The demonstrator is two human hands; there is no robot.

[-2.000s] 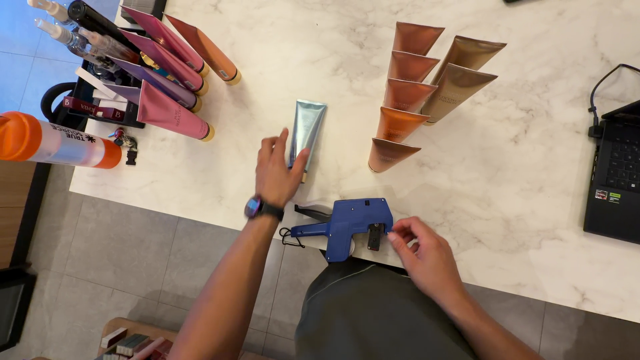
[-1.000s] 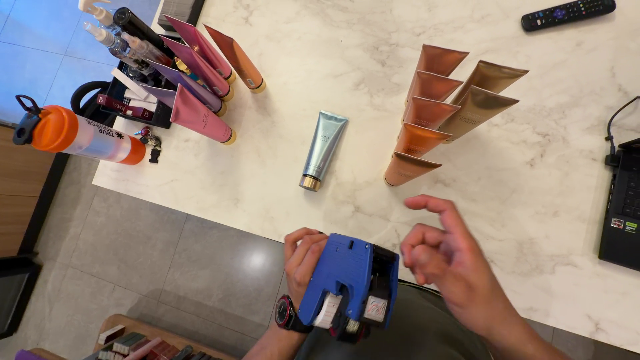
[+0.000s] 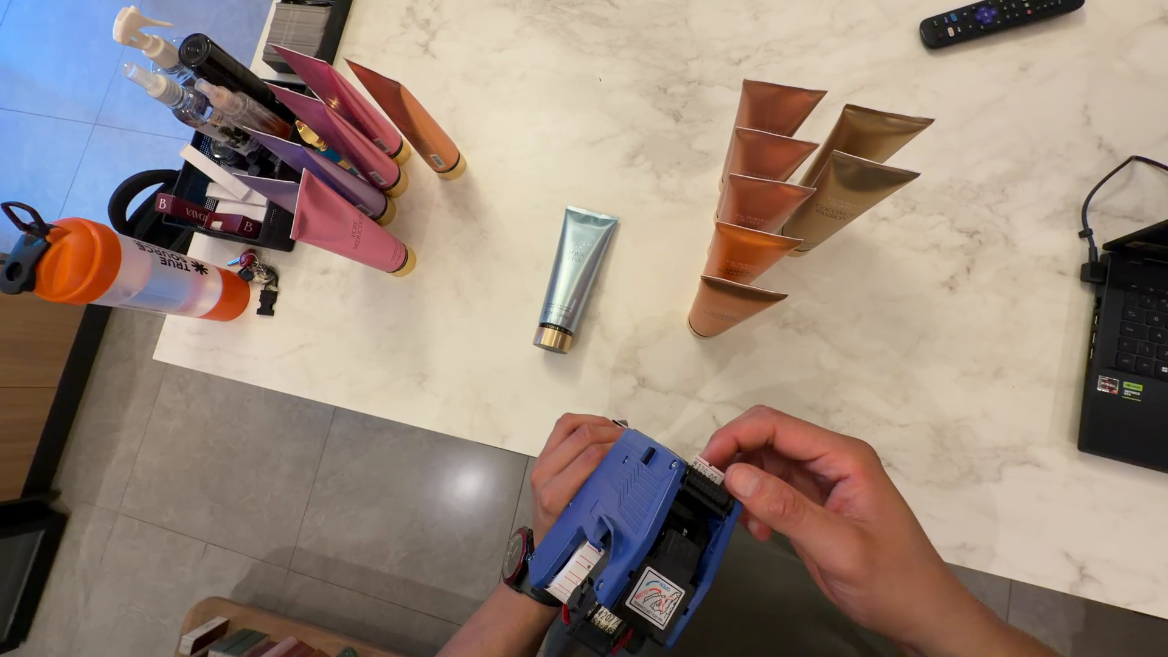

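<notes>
My left hand point(image 3: 572, 465) is wrapped around a blue handheld price labeler point(image 3: 616, 511), held at the table's front edge. The thumb and index finger of my right hand point(image 3: 812, 502) are at a small printed price label point(image 3: 709, 470) at the labeler's front end. A roll of label strip point(image 3: 575, 570) shows in the labeler's side. Beyond the labeler, a light blue cosmetic tube point(image 3: 576, 274) with a gold cap lies flat on the marble-look table.
Orange-brown tubes point(image 3: 750, 251) and gold-brown tubes point(image 3: 849, 192) stand right of centre. Pink and purple tubes point(image 3: 351, 228) stand left by a black basket point(image 3: 278, 239) with spray bottles. An orange-lidded bottle point(image 3: 137, 269), a laptop point(image 3: 1131, 365) and a remote control point(image 3: 999, 18) flank them.
The labeler, on the table's edge two seconds ago, is now in my left hand, which earlier touched the light blue tube. My right hand has moved in to the labeler's front end.
</notes>
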